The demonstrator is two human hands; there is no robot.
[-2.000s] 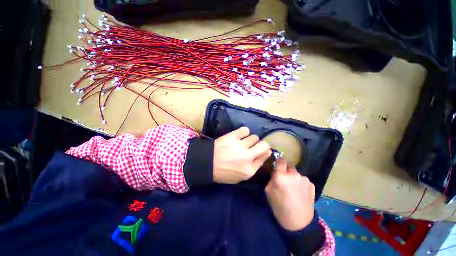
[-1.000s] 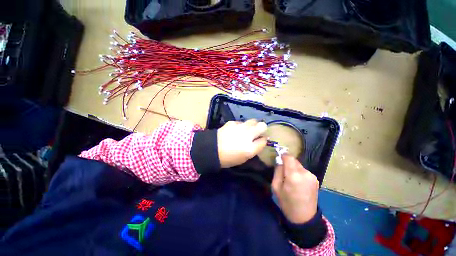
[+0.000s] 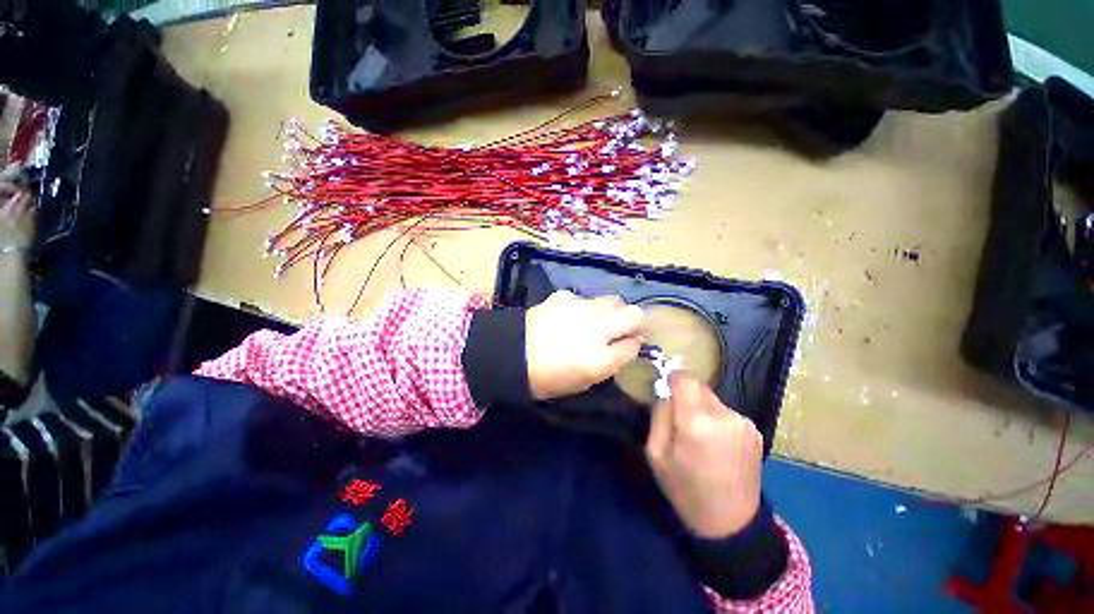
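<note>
A black rectangular housing [image 3: 762, 314] lies open side up in front of me, with a round opening through which tan table shows. My left hand [image 3: 585, 345] is over its left part and pinches a short thin dark part [image 3: 650, 351], perhaps a wire end. My right hand [image 3: 705, 453] is at the opening's near edge and pinches a small white item [image 3: 666, 372]. The dark part and the white item meet or nearly meet over the opening. The fingers hide the exact contact and part of the housing.
A large bundle of red wires [image 3: 480, 180] with white ends lies behind the housing. Bulky black housings stand at the back left [image 3: 456, 74], back right [image 3: 816, 60], right edge [image 3: 1044, 252] and left [image 3: 144, 180]. Another person's arm [image 3: 14, 282] shows at the far left.
The view has shifted, showing more of the back housings. Since the earliest frame, the hands have drawn slightly apart; both keep their pinch. The housing lies much as before.
</note>
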